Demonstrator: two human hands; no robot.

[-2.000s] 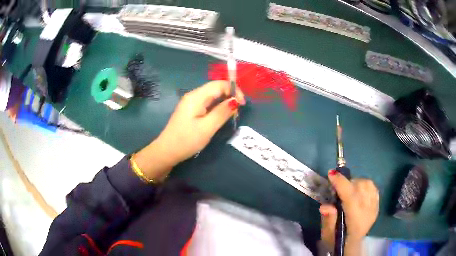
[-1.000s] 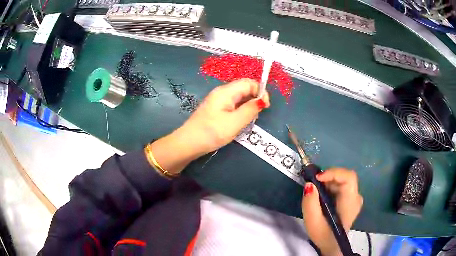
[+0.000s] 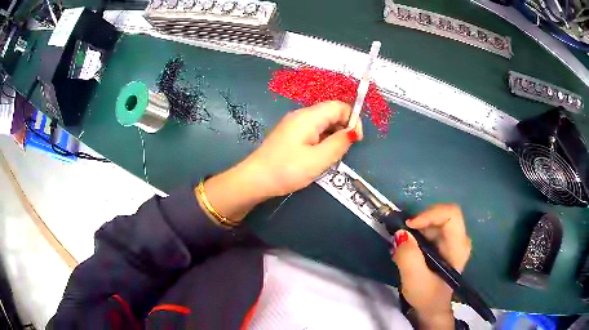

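Observation:
My left hand (image 3: 290,151) holds slim pale tweezers (image 3: 365,80), wide end up. Their tips are hidden near the far left end of the strip board. A thin strand of solder wire (image 3: 281,203) shows below this hand. My right hand (image 3: 431,258) grips the black soldering iron (image 3: 429,250), its metal barrel lying over the strip board and its tip near the round parts. The strip board (image 3: 347,200) lies slanted on the green mat, its right end hidden by the iron and my right hand.
Red lead wires (image 3: 310,86) lie in a heap beyond my left hand. Black lead wires (image 3: 184,97) lie beside the solder spool (image 3: 132,104). Stacked strip boards (image 3: 213,26) and a metal rail (image 3: 445,103) are at the back. A cooling fan (image 3: 552,161) and speckled holder (image 3: 539,248) stand right.
The iron first swung left, then its barrel came over the strip board. My left hand with the tweezers moved right, down over the board's left end.

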